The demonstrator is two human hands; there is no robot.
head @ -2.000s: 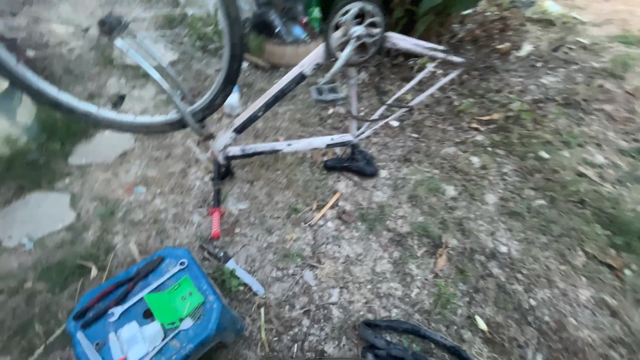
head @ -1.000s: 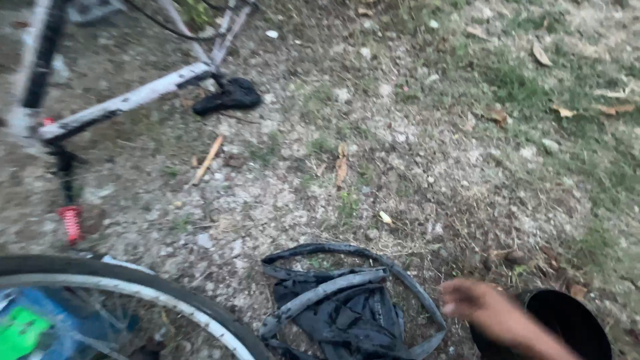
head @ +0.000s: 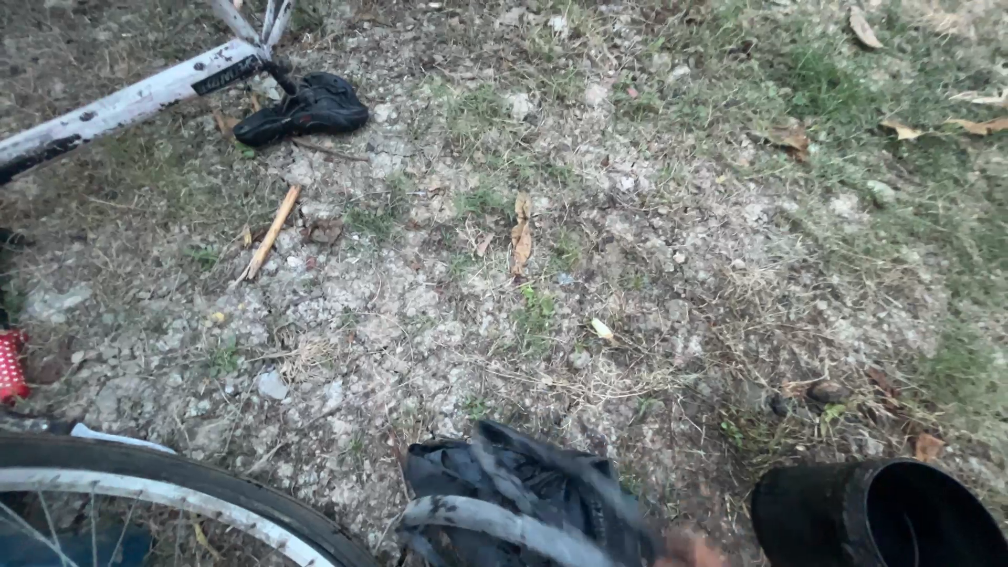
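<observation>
Only a blurred bit of my right hand [head: 690,548] shows at the bottom edge, at the right end of a worn black inner tube [head: 504,523]; its fingers are too blurred to read. The tube loops over a crumpled black bag or cloth [head: 445,470] on the ground. A bicycle wheel [head: 197,482] with a black tyre, pale rim and spokes fills the lower left corner. My left hand is out of the picture.
A black cylindrical container [head: 811,504] lies at the lower right. A white bicycle frame [head: 134,98] with a black saddle [head: 315,110] rests at the upper left. A red dotted grip [head: 11,366] is at the left edge, and a wood splinter [head: 272,232] lies nearby.
My right hand, between the tube and the black container a second ago, is now lower, at the tube. The tube's loop has shifted and blurs. The view has swung right since two seconds ago.
</observation>
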